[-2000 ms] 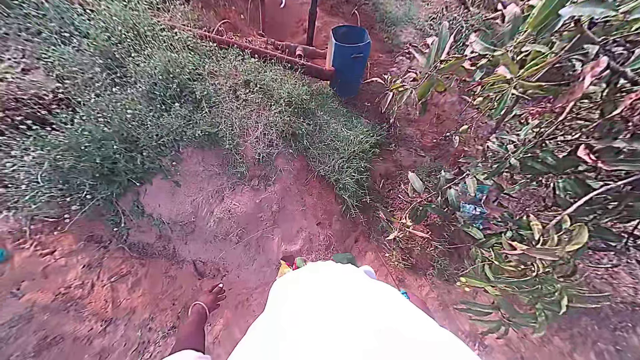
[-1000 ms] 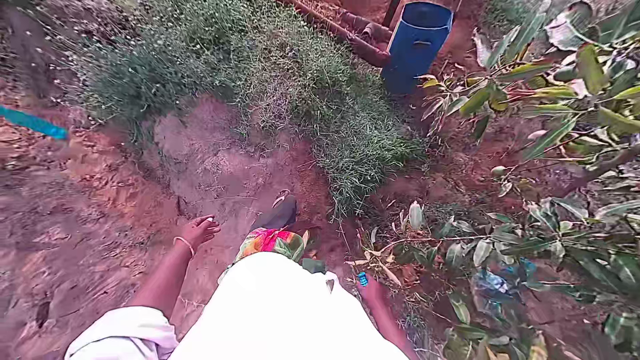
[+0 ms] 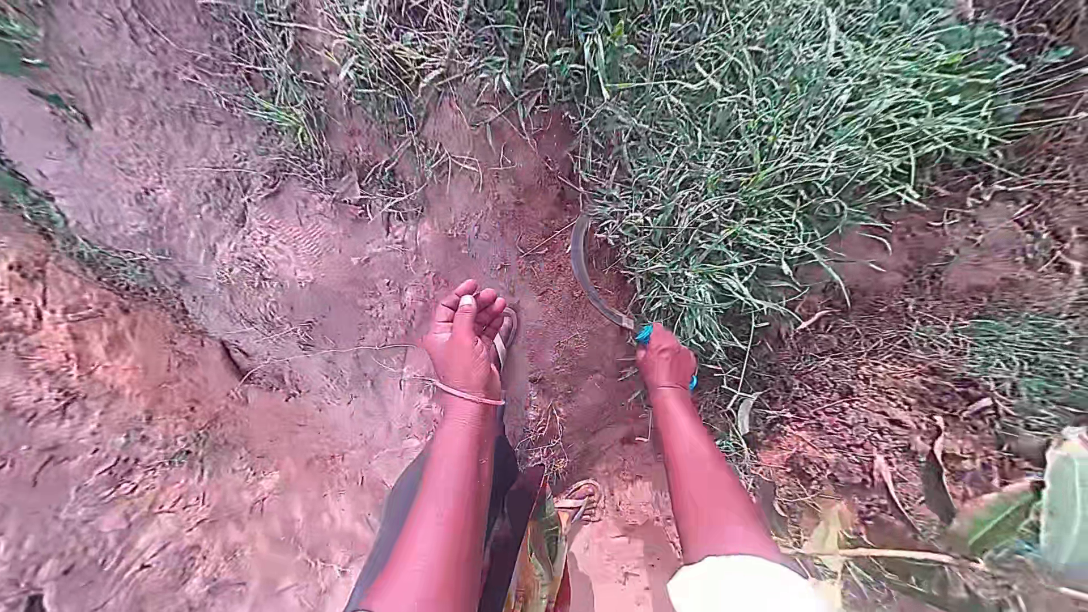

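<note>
A sickle with a curved metal blade and a turquoise handle is gripped in my right hand. The blade arcs up and to the left over the soil, along the left edge of a clump of green grass. My left hand is to the left of the sickle, its fingers loosely curled and nothing seen in it; a thin band circles the wrist. It hangs above a sandalled foot, partly hidden behind it. The other sandalled foot stands lower, between my forearms.
Reddish bare soil spreads over the left side. Shorter grass grows at the top left. Dry leaves and twigs lie on the right, and broad leaves on a branch reach in at the lower right.
The view has dropped to the ground and grass; the blue barrel is out of frame. Both hands now reach forward over the soil, and the sickle's blade has come into sight.
</note>
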